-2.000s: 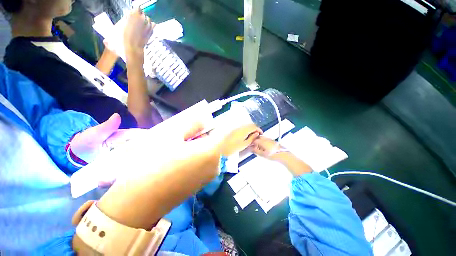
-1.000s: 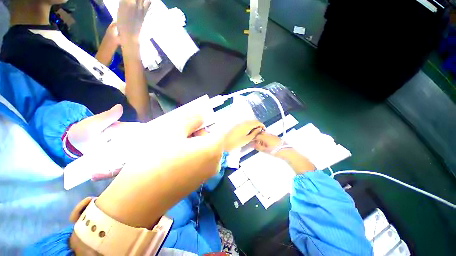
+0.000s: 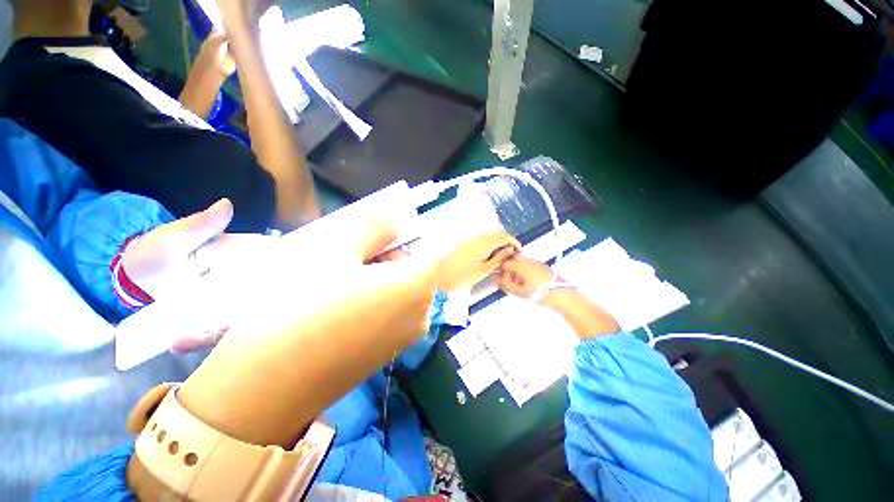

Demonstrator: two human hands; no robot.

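Observation:
My left hand (image 3: 476,267) and my right hand (image 3: 527,278) meet over a pile of white strips (image 3: 613,286). Glare and overlap hide their fingers; I cannot tell whether they grip anything. A blue-sleeved worker at the left holds a glaring white light bar (image 3: 157,326) with a hand (image 3: 169,257) under its near end and a watch-wearing hand (image 3: 304,373) farther along. A white cable (image 3: 547,201) reaches the bar's far end and curves over the strips.
A silvery perforated sheet (image 3: 544,186) lies beyond the strips, near a metal post (image 3: 507,83). White bars (image 3: 750,461) show at the lower right. A black-shirted worker (image 3: 127,147) handles white pieces beside a dark tray (image 3: 431,123). A large black block (image 3: 750,88) stands at the upper right.
The held bar has shifted slightly left and down. The black-shirted worker's arms and white pieces have moved, showing more of the dark tray. My hands stay together, almost unmoved.

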